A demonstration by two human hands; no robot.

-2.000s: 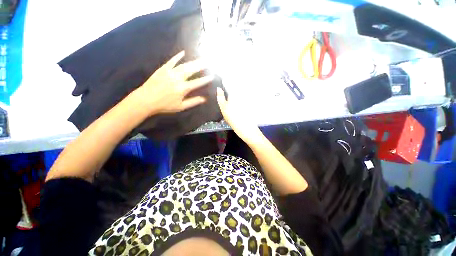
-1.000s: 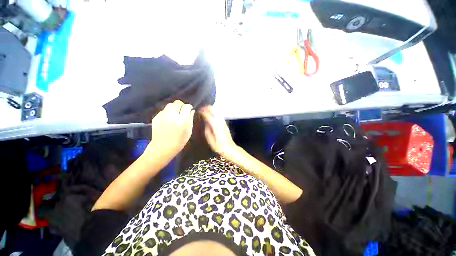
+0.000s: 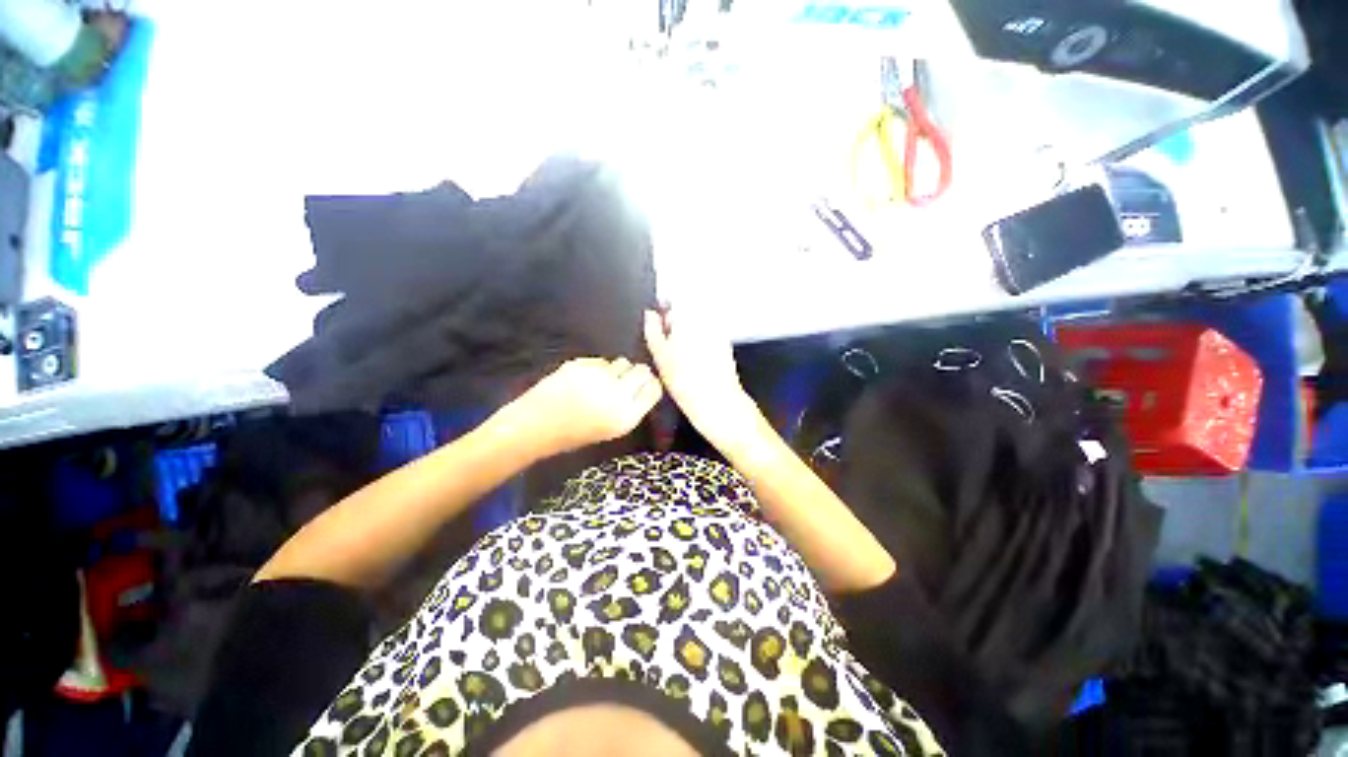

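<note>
A black garment piece (image 3: 473, 281) lies bunched on the white sewing table (image 3: 192, 296), and its near part hangs over the front edge. My left hand (image 3: 591, 399) is closed on the cloth at the edge. My right hand (image 3: 692, 370) is beside it, with its fingertips pinching the cloth's right edge. The presser foot and needle area (image 3: 673, 59) is at the top centre, washed out by glare. The cloth between and under my hands is partly hidden.
Yellow and red scissors (image 3: 905, 155), dark thread snips (image 3: 843, 229) and a phone (image 3: 1054, 240) lie right of the cloth. A dark garment bundle (image 3: 991, 518) with white loops hangs right of my lap. A red stool (image 3: 1168, 396) stands at right.
The garment went from spread flat under my left hand to bunched near the edge. Both hands drew back to the table edge and took hold of it; in the last second the cloth spread wider.
</note>
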